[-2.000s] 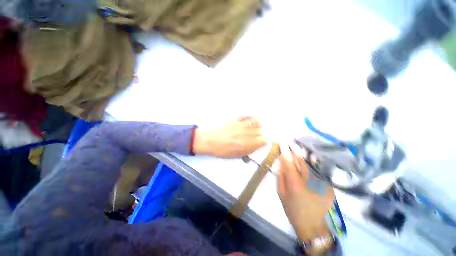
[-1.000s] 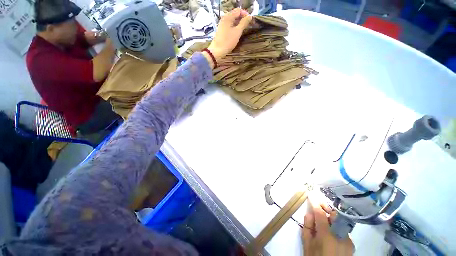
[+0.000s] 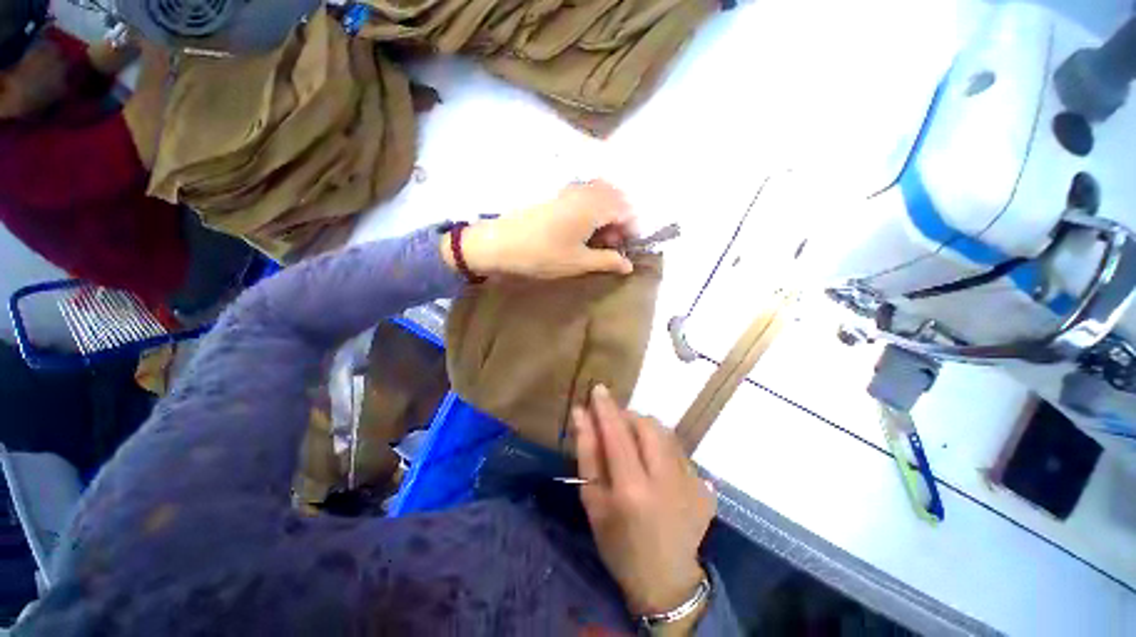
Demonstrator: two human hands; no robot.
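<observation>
A brown pocket piece (image 3: 548, 336) hangs partly over the table's front edge, left of the needle. My left hand (image 3: 554, 237) pinches its upper edge, where a small dark strip end sticks out to the right. My right hand (image 3: 642, 492) lies on its lower right part with fingertips on the cloth; whether it grips is unclear. A brown zipper tape (image 3: 735, 373) runs from the presser foot down to the table edge, partly behind my right hand. The white sewing machine (image 3: 997, 162) stands at the right, its needle area in bright lamp glow.
Green and blue thread snips (image 3: 913, 463) lie right of the needle, beside a dark flat rectangle (image 3: 1049, 458). Stacked brown pieces (image 3: 293, 137) lie at the back left, with another heap (image 3: 561, 56) behind. A blue crate (image 3: 451, 454) is below the edge. A person's red sleeve (image 3: 81, 187) shows far left.
My left hand has come back from the far heap and now holds a brown piece near me. My right hand has moved left from the presser foot onto that piece. The view has shifted.
</observation>
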